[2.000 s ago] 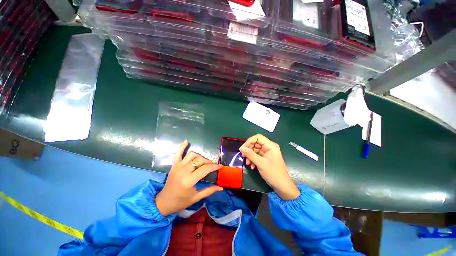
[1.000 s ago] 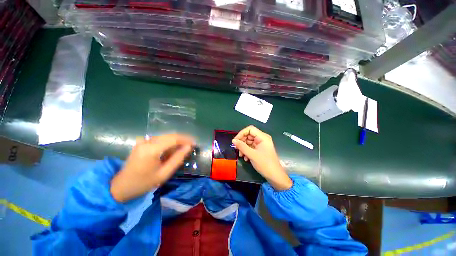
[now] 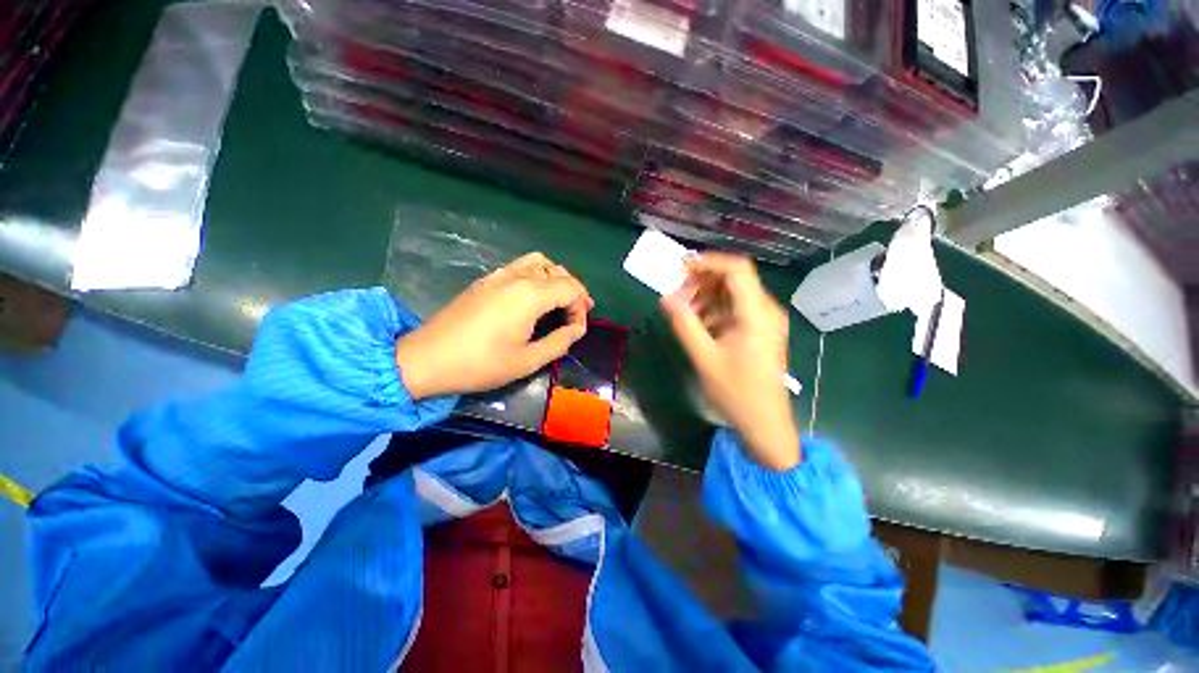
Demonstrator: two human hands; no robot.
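Observation:
The device (image 3: 579, 414) lies flat near the bench's front edge, its glossy black screen end away from me and its red-orange end towards me. My left hand (image 3: 506, 326) is at the screen's top left corner, fingers bent; whether it holds a thin film there I cannot tell. My right hand (image 3: 736, 345) is blurred, right of the device, its fingertips at the white card (image 3: 656, 262); whether they grip it I cannot tell. A clear film stack or bag (image 3: 427, 256) lies behind my left hand.
Tall clear trays with red-black units (image 3: 526, 125) stand behind. At right are a white bottle (image 3: 842, 292) with a cloth (image 3: 910, 270) on it, and a blue pen (image 3: 919, 377) on a paper slip (image 3: 949, 331). A long plastic sleeve (image 3: 151, 197) lies at left. My right hand partly covers a thin white strip (image 3: 790, 383).
My left hand has come back to the device's top left corner. My right hand has left the screen and moved right and away from me to the white card. The view has shifted.

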